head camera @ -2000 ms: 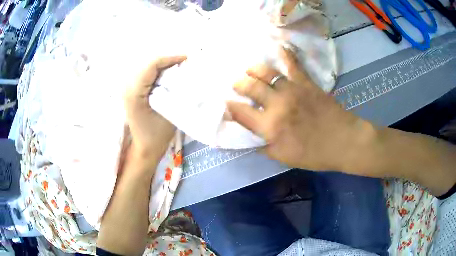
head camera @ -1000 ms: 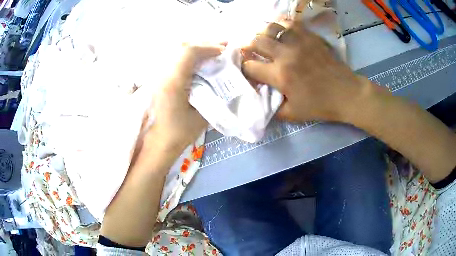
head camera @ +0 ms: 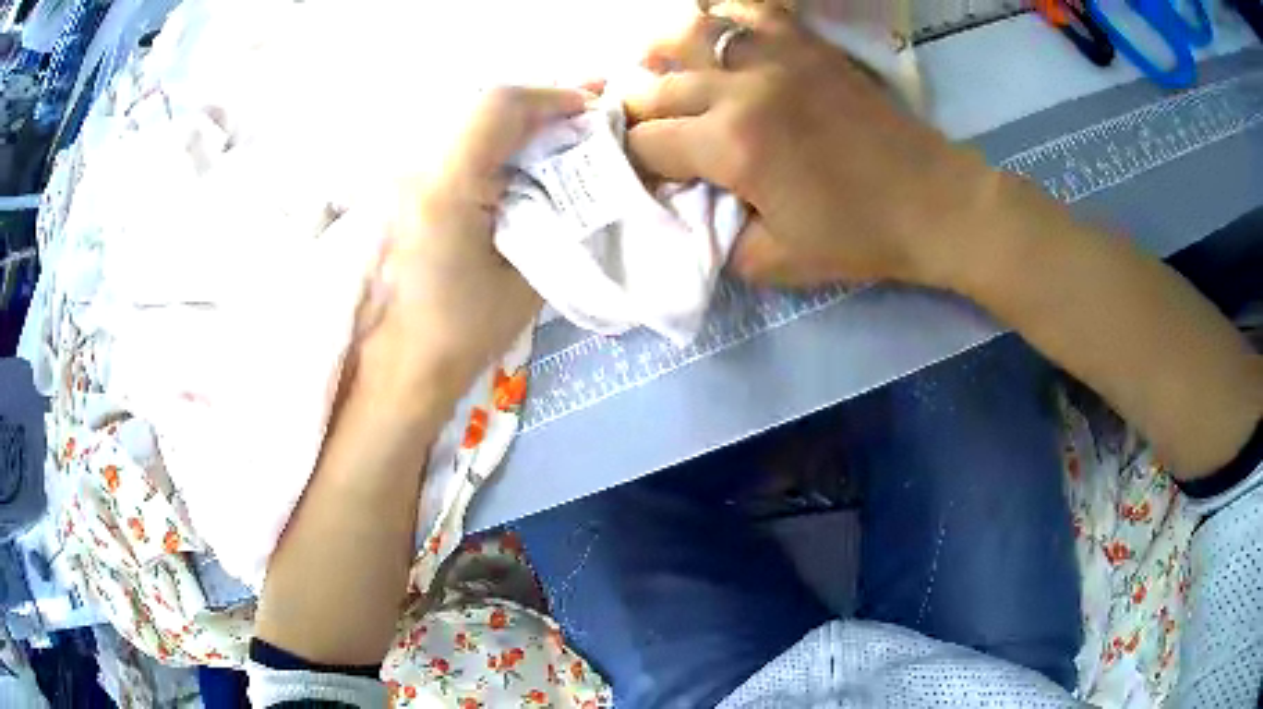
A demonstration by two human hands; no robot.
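Note:
Thin whitish fabric [head camera: 610,263], the wrong side of the flowered cloth, is bunched between my two hands above the table's near edge. My left hand [head camera: 443,263] grips it from the left, thumb and fingertips near its top. My right hand [head camera: 817,166], with a ring, pinches it from the right, fingertips close to the left ones. Glare hides the cloth and any machine parts beyond my fingers. A strip with orange flowers [head camera: 495,407] hangs beside my left wrist.
A large fabric heap [head camera: 153,333] covers the left side. A printed ruler scale [head camera: 623,363] runs along the grey table edge. Blue scissors [head camera: 1157,42] and orange-red snips [head camera: 1073,25] lie upper right. Flowered cloth [head camera: 485,658] hangs by my jeans-clad lap.
My left hand has moved right, and both hands have come together. The cloth between them, spread flatter before, is now bunched and folded. In the last second the hands shifted slightly up and left in view.

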